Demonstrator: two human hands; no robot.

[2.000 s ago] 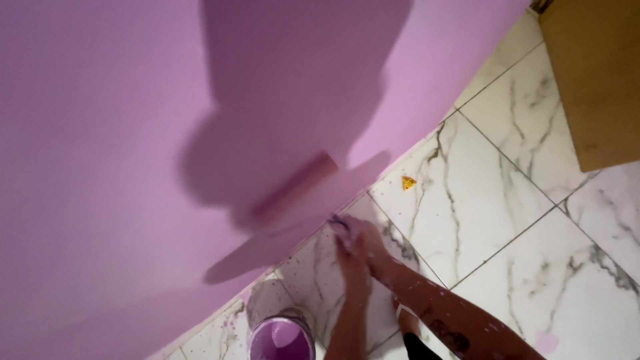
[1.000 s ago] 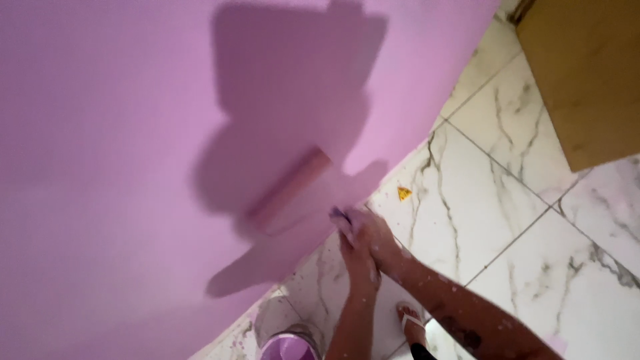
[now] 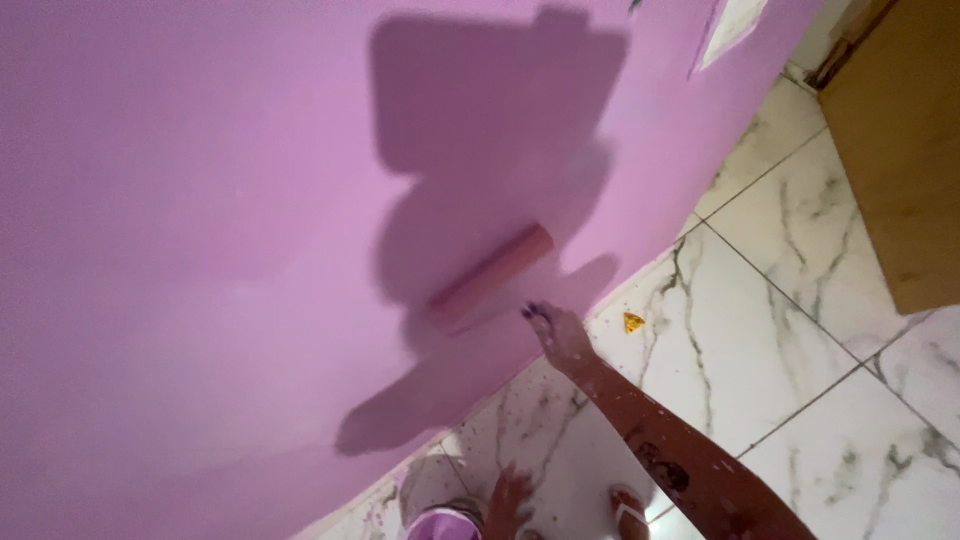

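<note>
A paint roller [image 3: 491, 277] with a pinkish-purple sleeve lies against the purple wall [image 3: 187, 225], tilted up to the right. Its handle is in my right hand [image 3: 559, 334], which is closed around it just off the foot of the wall and flecked with paint. My left hand [image 3: 511, 495] is apart from the roller, low in the view beside the bucket of purple paint [image 3: 444, 525]; its fingers are spread and somewhat blurred, with nothing seen in them.
White marble-look floor tiles [image 3: 787, 300] with paint specks run along the wall. A small orange-yellow piece [image 3: 634, 322] lies near its base. At the right is a brown wooden panel [image 3: 900, 165]. My sandalled foot [image 3: 628, 510] stands near the bucket.
My left hand has come off the roller handle, where both hands were together, and moved down beside the bucket. My right hand still holds the handle.
</note>
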